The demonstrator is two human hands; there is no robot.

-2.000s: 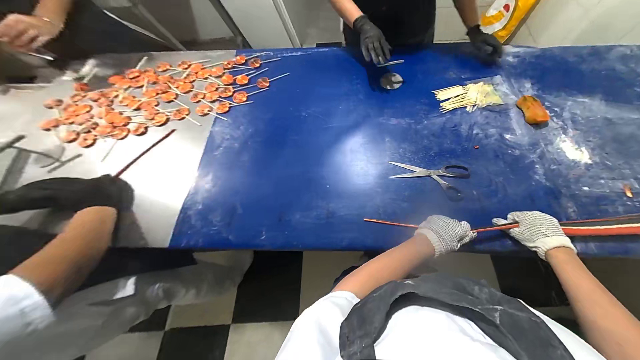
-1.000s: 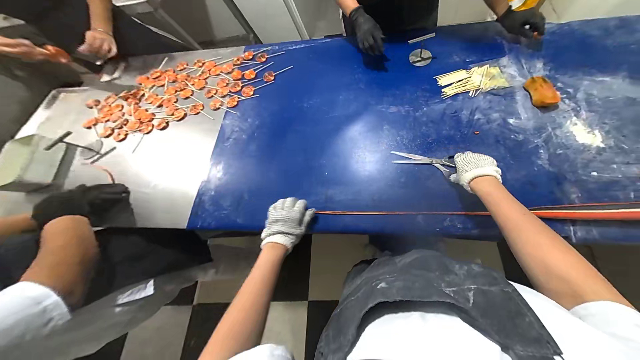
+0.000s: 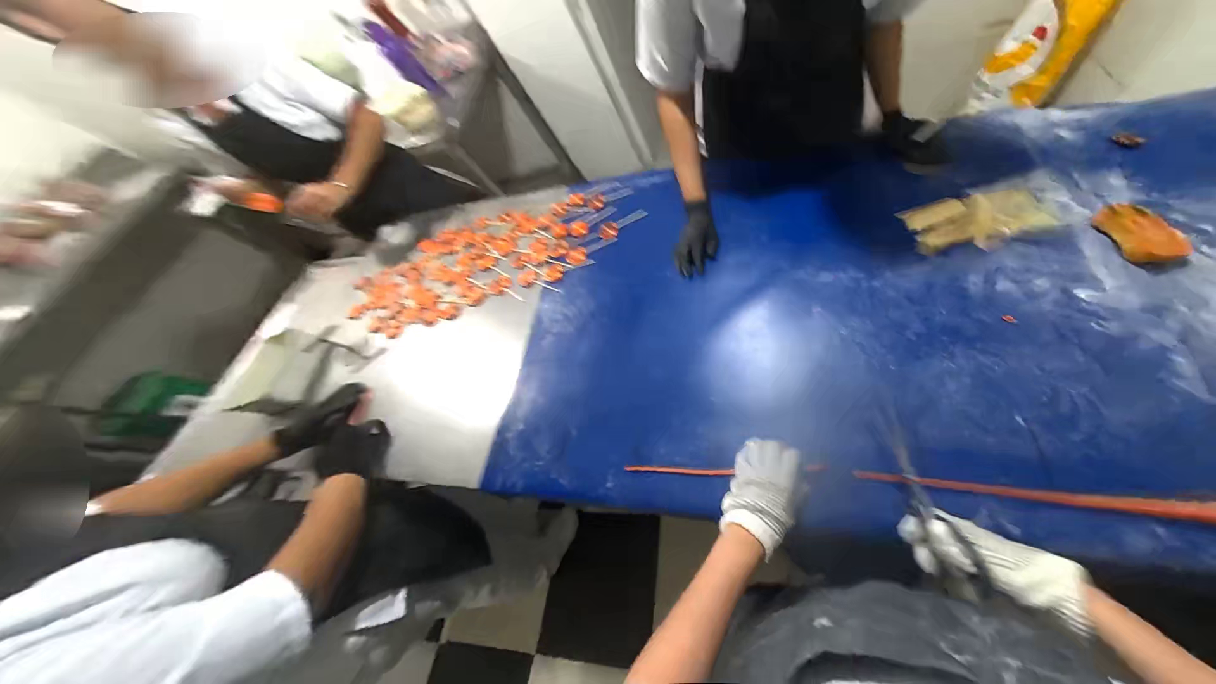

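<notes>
My left hand (image 3: 763, 484), in a white knit glove, lies over a thin orange-red candy strand (image 3: 679, 470) near the table's front edge; the strand sticks out on both sides of it. In my right hand (image 3: 969, 551), also gloved, is a pair of scissors (image 3: 917, 484), blurred, its blades pointing up across the line of the strand. A gap parts the strand under my left hand from a longer rope of red candy (image 3: 1073, 497), which thickens to the right.
Orange lollipops (image 3: 465, 266) cover the metal tabletop's far part. White sticks (image 3: 978, 218) and an orange candy lump (image 3: 1143, 235) lie on the blue mat (image 3: 646, 380). A co-worker's black-gloved hand (image 3: 698, 237) rests at the far edge; other people stand at left.
My right hand has picked up the scissors from the mat and brought them to the strand. The strand, continuous a second ago, is now in two parts. The view has swung left.
</notes>
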